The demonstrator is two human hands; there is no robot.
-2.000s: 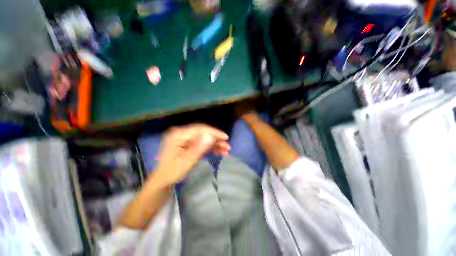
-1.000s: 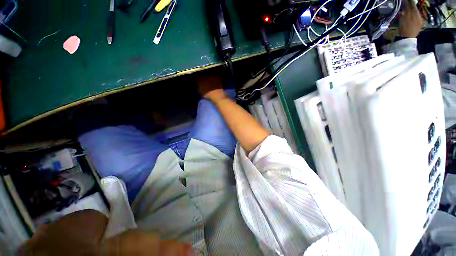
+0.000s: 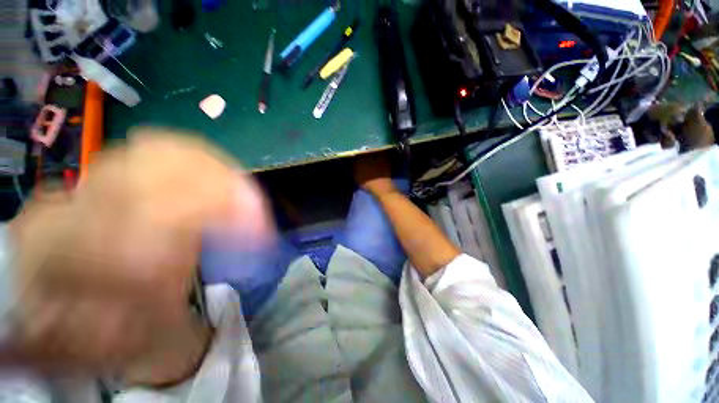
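My left hand (image 3: 158,212) is large and blurred close to the camera at left; its fingers cannot be made out. My right hand (image 3: 374,170) rests by my knee under the bench edge, small and dark, its fingers mostly hidden. On the green mat (image 3: 189,142) lie a pinkish pad (image 3: 212,106), thin tweezers or a screwdriver (image 3: 267,72), a blue pen-type tool (image 3: 308,38), a dark thin tool (image 3: 319,67), and a yellow-handled blade (image 3: 334,77) with a pale metal part. Neither hand touches them.
A multimeter's orange holster (image 3: 92,118) stands at left, with a pink frame (image 3: 49,124) beside it. A black unit (image 3: 473,59) with a red light and tangled white cables (image 3: 587,79) are at right. Stacked white foam trays (image 3: 654,236) fill the right side.
My left hand has risen from the lower left towards the camera, over the bench's left edge. The view has shifted left and up. My right hand stays by my knee.
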